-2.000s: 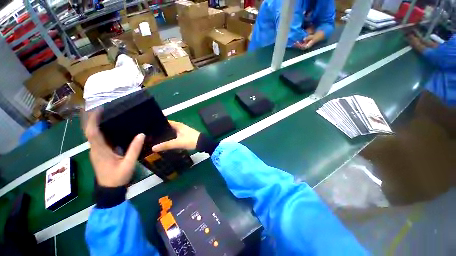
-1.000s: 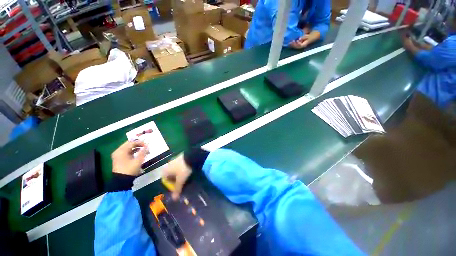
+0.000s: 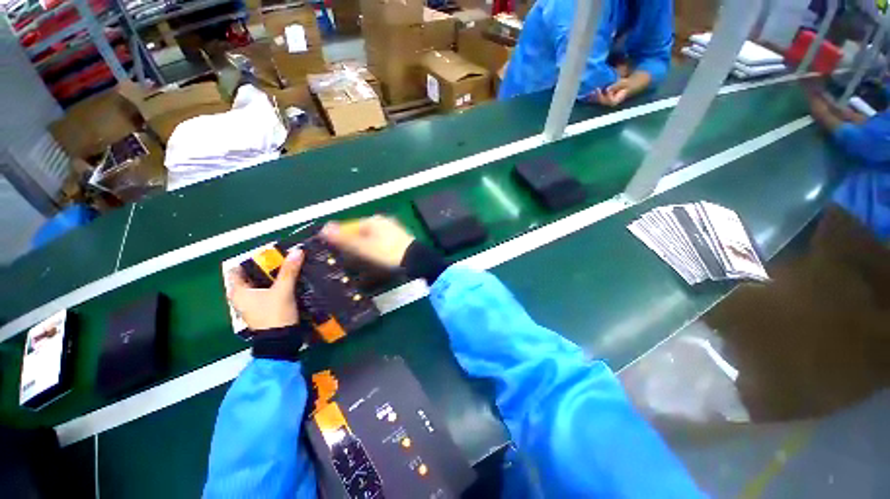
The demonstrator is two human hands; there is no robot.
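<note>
My left hand (image 3: 265,297) grips a black printed sleeve (image 3: 327,283) with orange patches, thumb on its face, over the green belt's near rail. A white-topped sleeved box (image 3: 237,265) shows partly behind this hand. My right hand (image 3: 376,244) is blurred at the sleeve's upper edge, a yellow finger cot on it; whether it grips the sleeve is unclear. The stack of flat black sleeves (image 3: 390,429), with orange tabs and a watch strip, lies at the near edge. Plain black boxes lie on the belt, left (image 3: 135,341) and right (image 3: 449,219).
Another white-topped box (image 3: 47,359) lies on the belt at far left. Fanned cards (image 3: 698,242) lie on the right ledge. Grey posts (image 3: 693,107) rise from the line. Two people in blue are across and at right. Cartons (image 3: 346,102) and a white pile (image 3: 226,139) are behind.
My left hand left the white-topped box's face and now holds a printed sleeve. My right hand moved from the stack up to that sleeve. The belt's boxes have shifted left.
</note>
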